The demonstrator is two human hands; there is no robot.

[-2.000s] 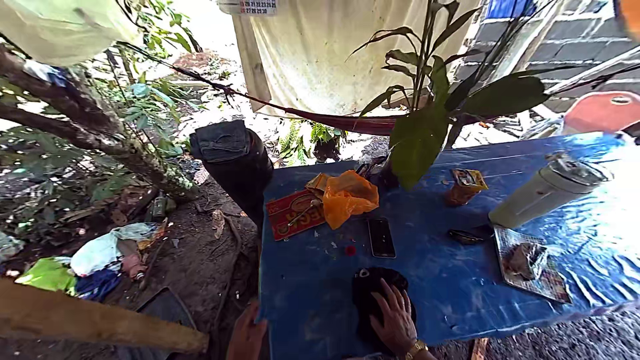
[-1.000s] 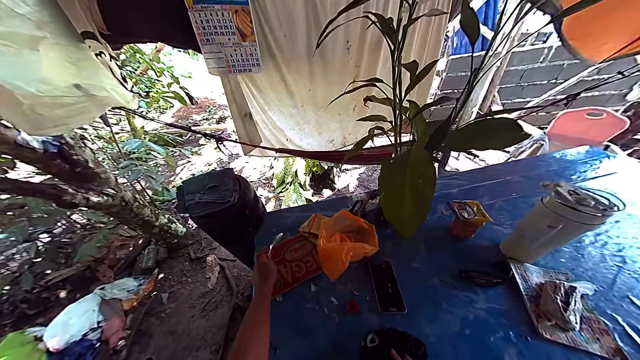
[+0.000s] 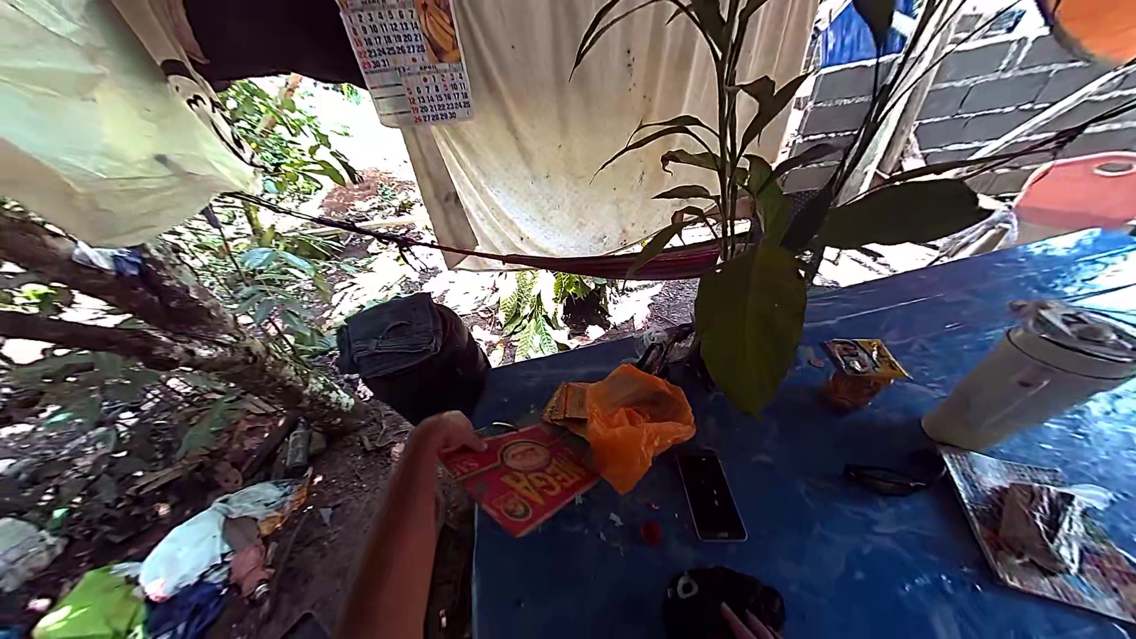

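My left hand (image 3: pixel 451 432) holds the upper left corner of a flat red cardboard piece (image 3: pixel 532 479) with yellow lettering, at the left edge of the blue-covered table (image 3: pixel 612 586). An orange plastic bag (image 3: pixel 635 426) and a small brown carton piece (image 3: pixel 568 406) lie against the cardboard's upper right side. My right hand (image 3: pixel 750 624) shows only as fingers at the bottom edge, resting on a black cloth-like item (image 3: pixel 710 599); whether they grip it cannot be seen. Between the bag and the black item lie a smartphone (image 3: pixel 712 495) and a small red object (image 3: pixel 651 532).
On the right stand a white tumbler (image 3: pixel 1021 390) and a small food cup (image 3: pixel 856 377), near dark sunglasses (image 3: pixel 892 477) and a folded newspaper (image 3: pixel 985 497). A leafy plant (image 3: pixel 754 328) rises at the table's far edge. A dark container (image 3: pixel 426 364) stands beyond the left corner.
My left hand has moved from the table's lower left edge up to the red cardboard and now holds it; the cardboard sits somewhat turned. My right hand stays by the black item. The view has tilted up.
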